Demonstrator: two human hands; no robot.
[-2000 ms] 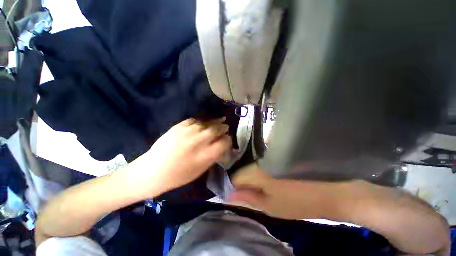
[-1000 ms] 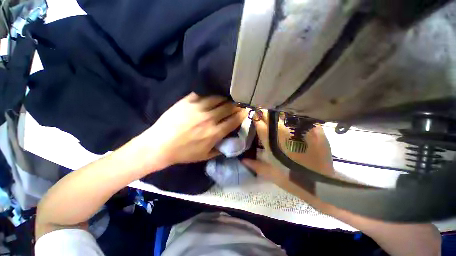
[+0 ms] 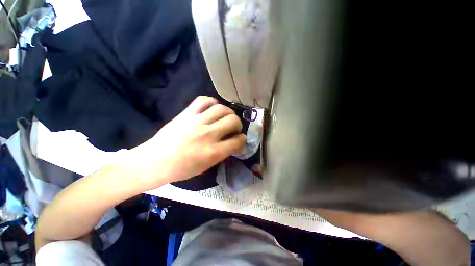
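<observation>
A large dark cloth (image 3: 120, 78) lies spread left of the sewing machine head (image 3: 245, 47). My left hand (image 3: 200, 137) lies on the dark cloth just left of the needle area, fingers curled over the edge of a pale grey piece (image 3: 237, 174). The pale piece runs up in a curved strip to the metal part (image 3: 250, 115) under the head. My right hand is mostly hidden behind the blurred machine head; only a fingertip (image 3: 257, 169) shows beside the pale piece, and the forearm shows at lower right.
The white table edge (image 3: 260, 205) carries rows of fine marks. Cloth scraps (image 3: 36, 26) are piled at far left. A bit of blue crate (image 3: 174, 248) shows below the table, beside the wearer's grey-clad lap (image 3: 234, 244). The machine head blocks the right side.
Compared with one second ago, the machine head fills more of the view and hides my right hand, the spring and the dark curved bar. My left hand stays on the cloth beside the needle area.
</observation>
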